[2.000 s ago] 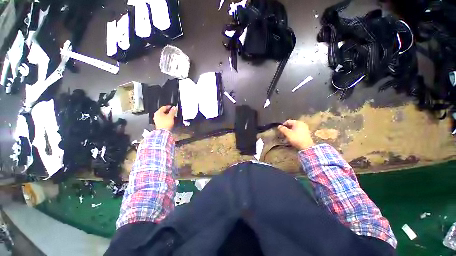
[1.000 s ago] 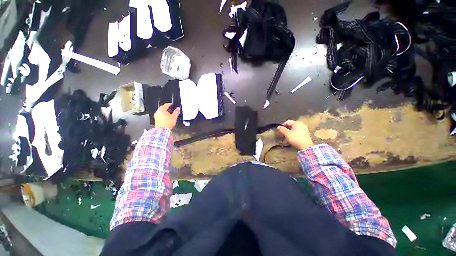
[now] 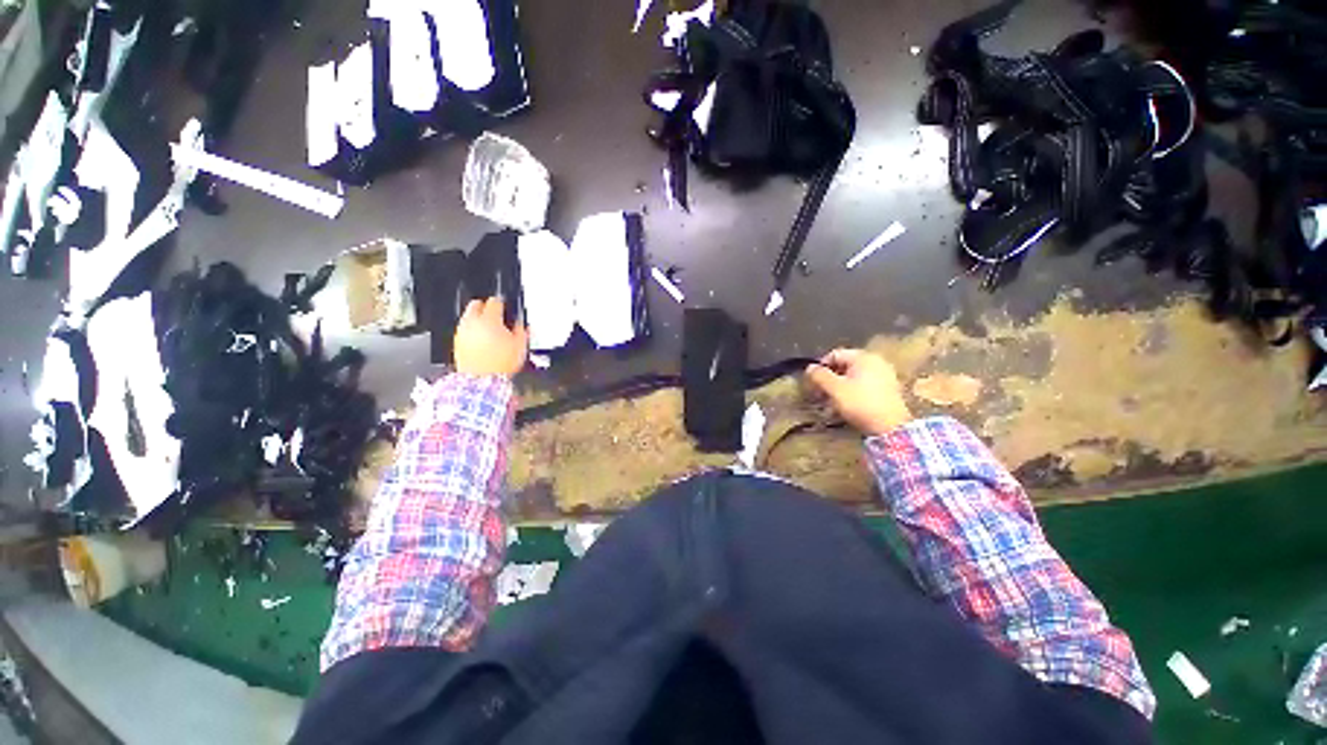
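Note:
My left hand (image 3: pixel 491 341) is over the lower part of the black panels (image 3: pixel 473 280), its fingertips touching them; whether it grips one cannot be told. White pieces (image 3: pixel 581 287) lie beside them on the right. My right hand (image 3: pixel 862 390) pinches the right end of a narrow black strap (image 3: pixel 611 390) between thumb and finger. The strap runs left along the worn wooden edge. A single upright black panel (image 3: pixel 715 381) lies across it, with a small white piece at its lower right.
A beige box (image 3: pixel 376 288) and clear tub (image 3: pixel 507 182) are left of centre. Black cut pieces (image 3: pixel 262 393) heap at left. Stacked panels (image 3: pixel 422 73) lie behind. Black strap bundles are at centre (image 3: pixel 757 95) and right (image 3: pixel 1084 146). A white strip (image 3: pixel 269 184) is upper left.
My left hand has turned slightly, its fingers now pointing further up onto the black panels. My right hand, the strap and the single black panel have hardly moved.

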